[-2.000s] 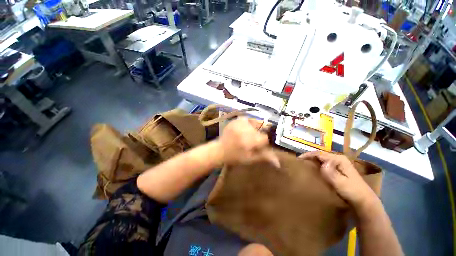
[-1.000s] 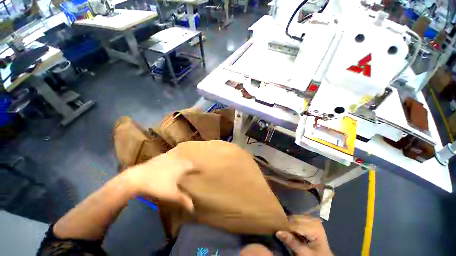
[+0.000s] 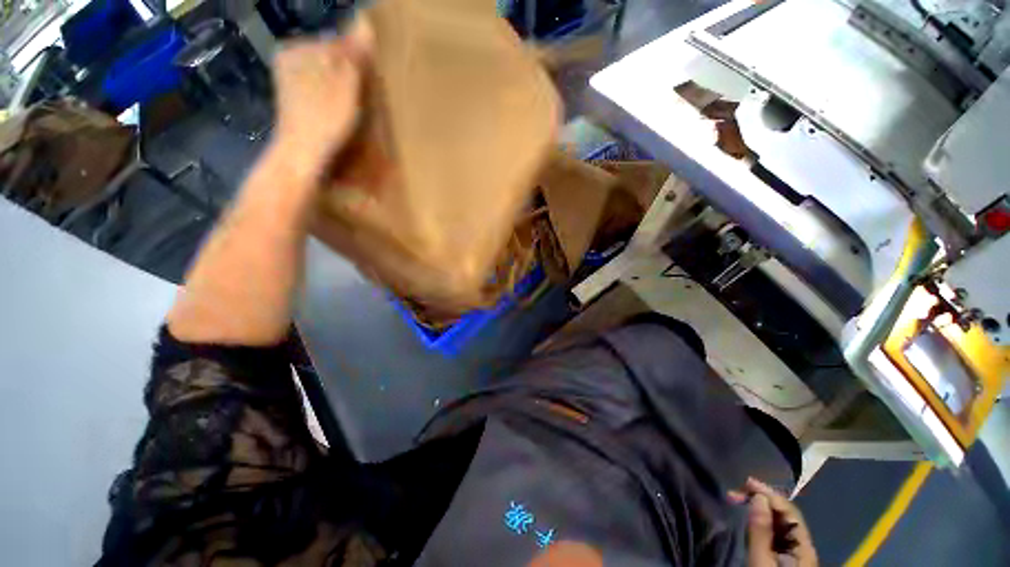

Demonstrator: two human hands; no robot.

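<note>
My left hand (image 3: 321,94) is raised at the upper left and grips the edge of a tan bag body (image 3: 460,122), which is blurred. The bag hangs over a heap of tan bags (image 3: 587,210) that lies in and around a blue crate (image 3: 449,332). My right hand (image 3: 773,526) rests low at the right beside the dark apron (image 3: 565,443), fingers curled and partly cut off by the lower edge. I cannot tell whether it holds a small thing.
The white machine table (image 3: 709,144) stands at the right with brown leather scraps (image 3: 725,127) on it. The yellow clamp frame (image 3: 941,366) is at the right. A pale surface (image 3: 78,366) fills the left side. More brown pieces (image 3: 67,155) lie at the upper left.
The bag body has moved from my lap to the left, over the heap, in my left hand. My right hand has let go of the bag. The view has turned left and down.
</note>
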